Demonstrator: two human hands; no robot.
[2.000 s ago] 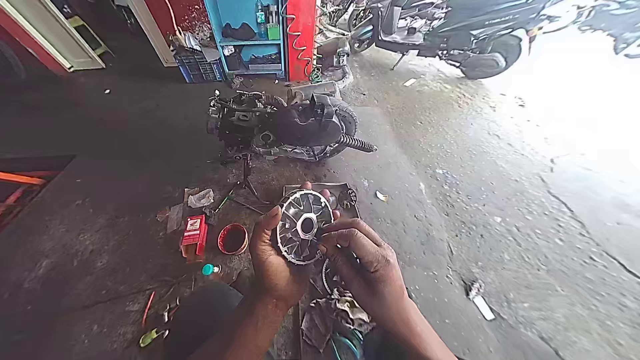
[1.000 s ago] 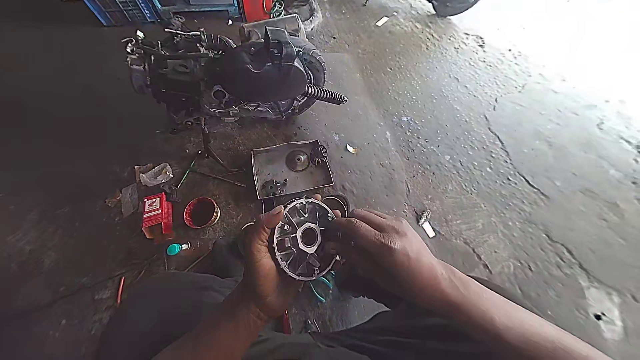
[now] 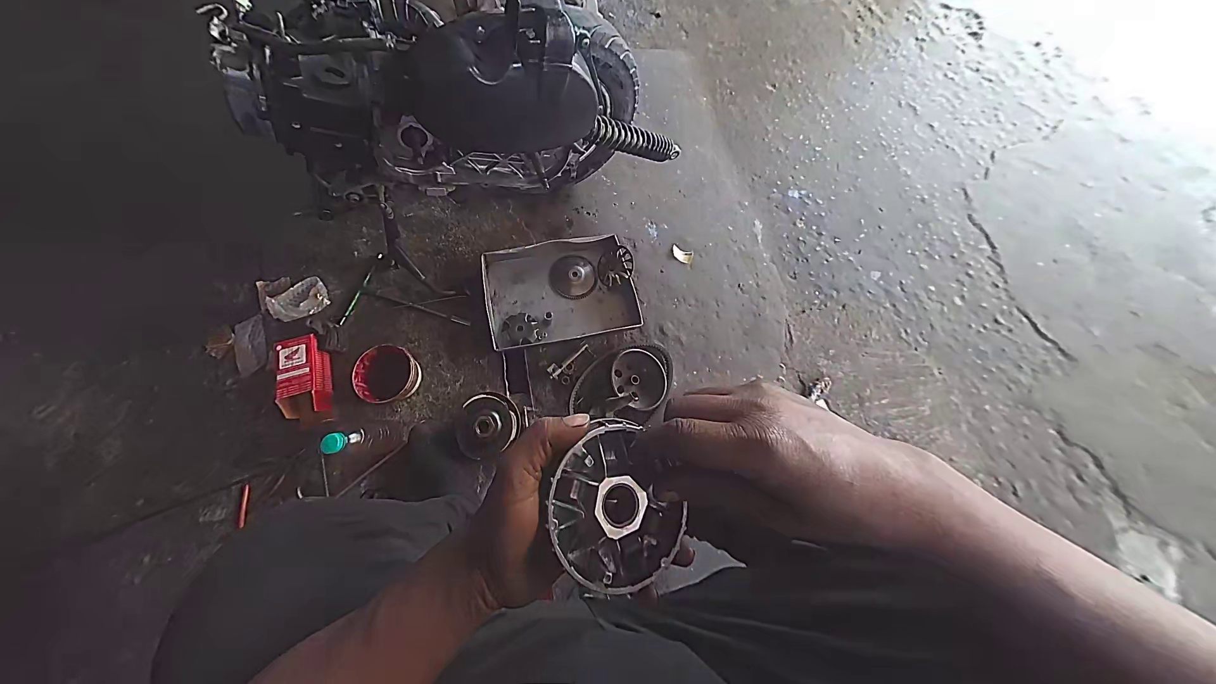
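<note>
My left hand (image 3: pixel 521 521) holds a round, ribbed metal variator pulley half (image 3: pixel 619 560) by its left edge, with the thumb at the top rim. The part's ribbed inner side faces me, and a hexagonal collar rings its centre hole. My right hand (image 3: pixel 750 456) is at the part's upper right, fingers bent over the ribs; its fingertips are partly hidden, so whether they pinch a small piece cannot be told. Just beyond the hands lie a round clutch bell (image 3: pixel 638 378) with a drive belt (image 3: pixel 581 385) round it, and a pulley assembly (image 3: pixel 486 425).
Ahead lies a metal tray (image 3: pixel 565 337) with gears and small parts. A partly dismantled scooter engine and rear wheel (image 3: pixel 503 85) stand beyond. At the left are a red box (image 3: pixel 304 375), a red-lined tub (image 3: pixel 387 373), a teal-capped item (image 3: pixel 334 444) and plastic wrapping (image 3: pixel 296 299).
The view has tilted down a lot. My right hand has shifted from the pulley half's lower right to its upper right, while my left hand keeps its hold.
</note>
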